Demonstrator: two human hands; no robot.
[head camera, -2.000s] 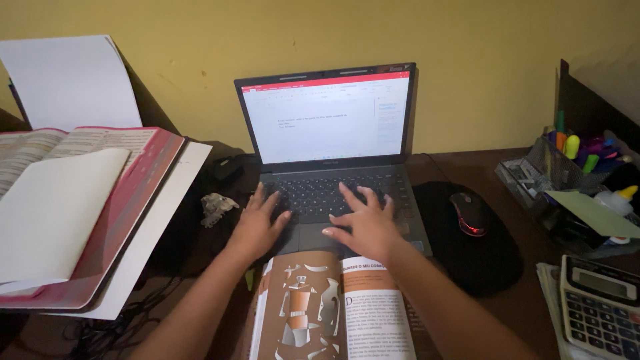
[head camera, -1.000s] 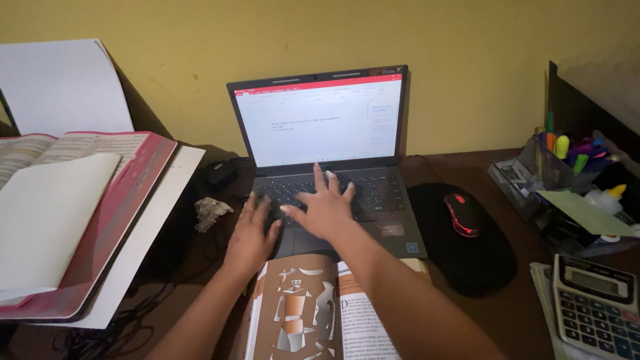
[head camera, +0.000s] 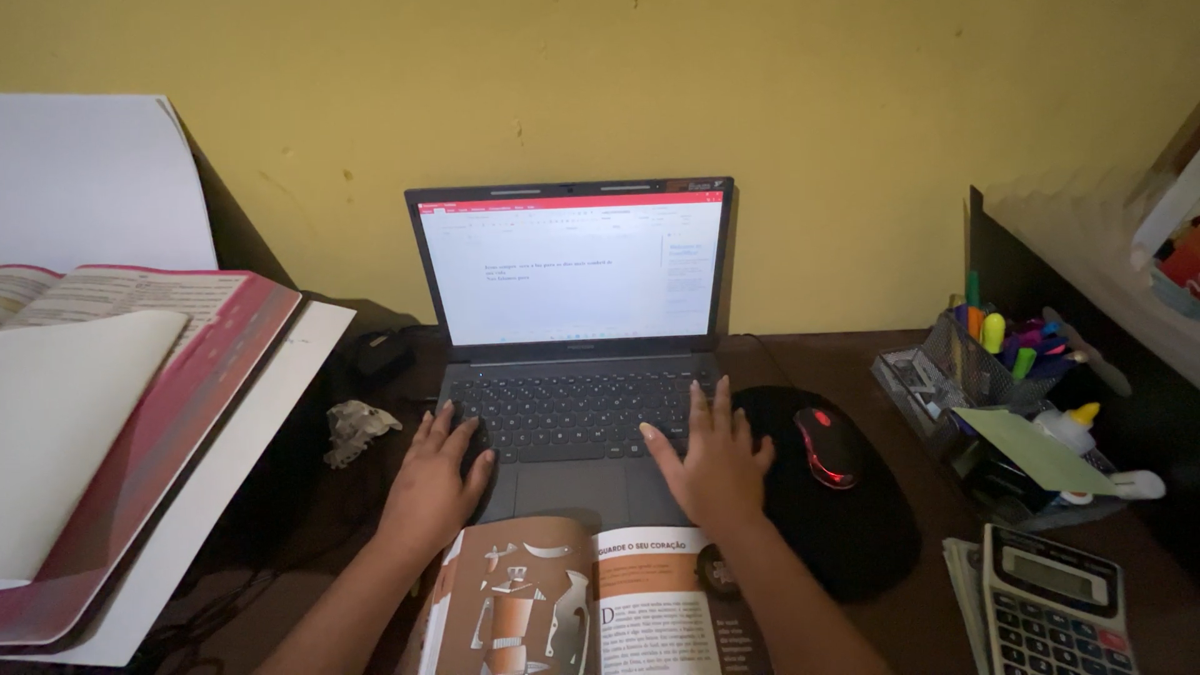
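A dark laptop (head camera: 581, 487) stands unfolded against the wall, its screen showing a text document under a red bar. My left hand (head camera: 436, 483) rests at the left edge of the keyboard (head camera: 572, 412), fingers spread and holding nothing. At the keyboard's right side lies my right hand (head camera: 717, 459), fingers apart, also empty. Both forearms reach past an open illustrated book (head camera: 525, 591), which lies just in front of the laptop; the right forearm covers part of its right page.
A lit mouse (head camera: 827, 448) sits on a black mouse pad (head camera: 872, 525). Farther right are a mesh desk organizer (head camera: 1003, 375) with pens and glue, and a calculator (head camera: 1057, 600). A large open book (head camera: 216, 375) with papers fills the left; crumpled clear plastic (head camera: 358, 431) lies beside it.
My right hand has moved from the middle of the keyboard to its right side. My left hand stays at the left side. The view has shifted so the laptop appears lower.
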